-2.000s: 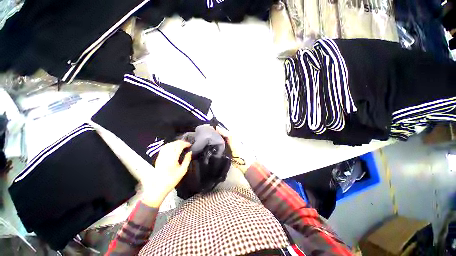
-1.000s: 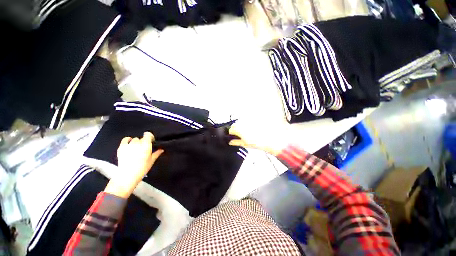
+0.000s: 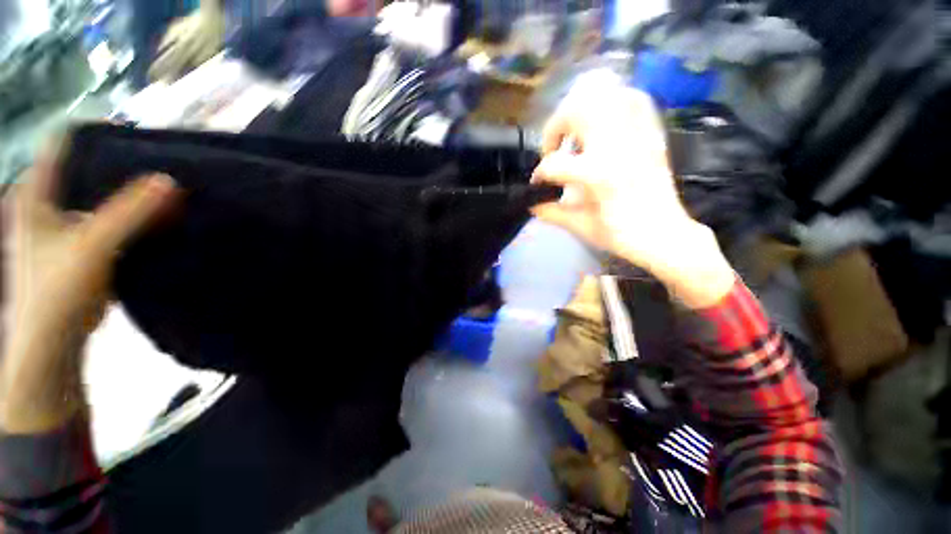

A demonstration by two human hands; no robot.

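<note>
Black track pants (image 3: 282,240) are held up in front of me, their top edge stretched between my hands, the fabric hanging down. My left hand (image 3: 78,250) grips the top left end, with the thumb over the front; it is blurred. My right hand (image 3: 605,167) pinches the top right corner between thumb and fingers. The lower part of the pants merges with dark fabric below, so their lower end cannot be told.
Part of a white surface (image 3: 136,365) shows behind the pants at left. Black garments with white stripes (image 3: 673,459) lie low, beside my right forearm. A brown carton (image 3: 850,313) is at right. A blue object (image 3: 673,78) and blurred garments are at the back. Grey floor (image 3: 469,428) shows below.
The pants have been lifted off the white table and stretched out in the air between both hands. The view has swung, so the folded stack at right no longer shows as before.
</note>
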